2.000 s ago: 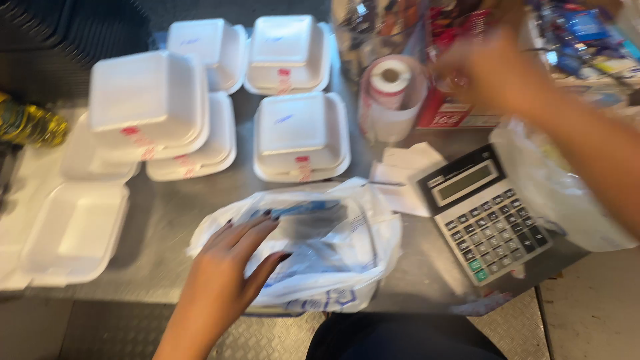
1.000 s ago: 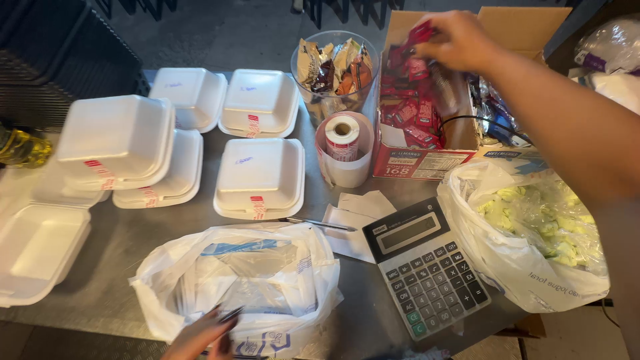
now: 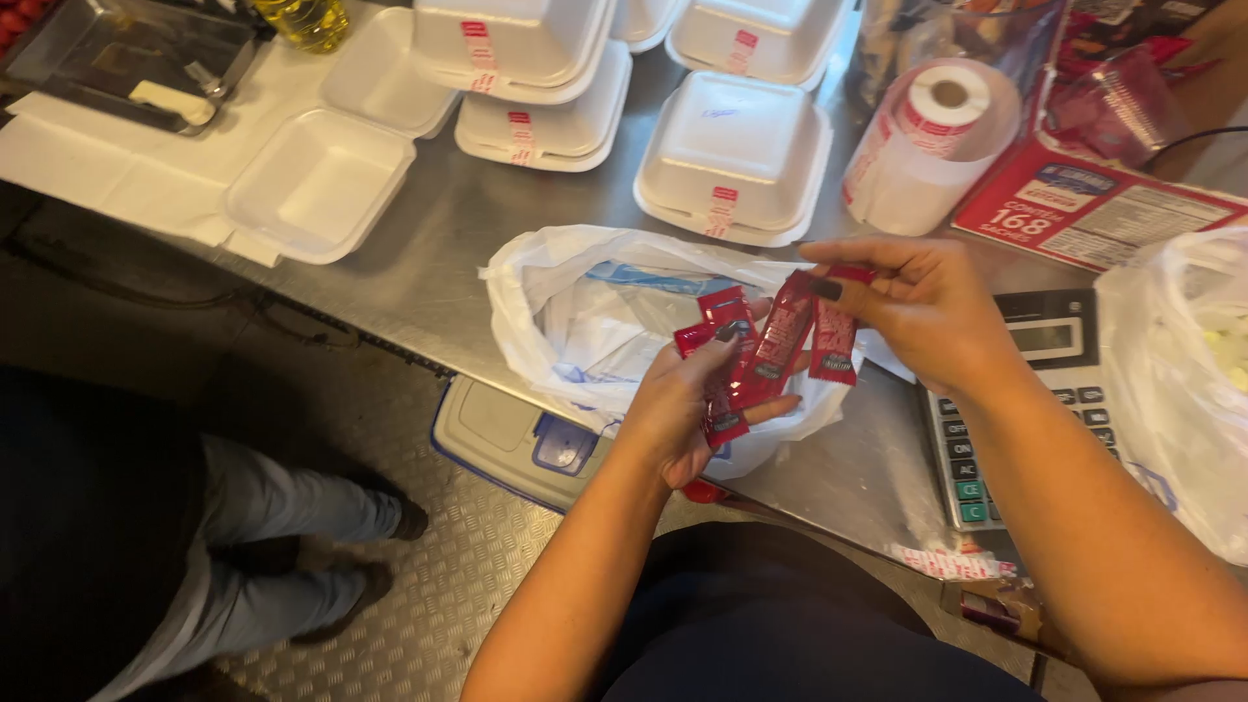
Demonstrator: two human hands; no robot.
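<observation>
Several red ketchup sachets (image 3: 777,336) are spread between my hands above the white plastic bag (image 3: 526,283). My left hand (image 3: 687,395) holds some of them against its palm and fingers. Between the thumb and fingers of my right hand (image 3: 902,307) is at least one sachet at the right side of the bunch. The bag stands open on the steel counter, with a blue-marked item and clear plastic inside; its contents are partly hidden by my hands. Behind it sits a closed foam container (image 3: 736,146) sealed with a red and white sticker.
More foam containers (image 3: 517,44) are stacked behind; an open one (image 3: 317,185) lies left. At right are a label roll (image 3: 944,107), a ketchup sachet box (image 3: 1092,210), a calculator (image 3: 1048,341) and a bag of chopped greens (image 3: 1189,390). A person (image 3: 273,507) stands at lower left.
My right hand has come from the sachet box to over the bag, bringing sachets. My left hand, at the bag's near edge before, now holds sachets above it. The view has shifted.
</observation>
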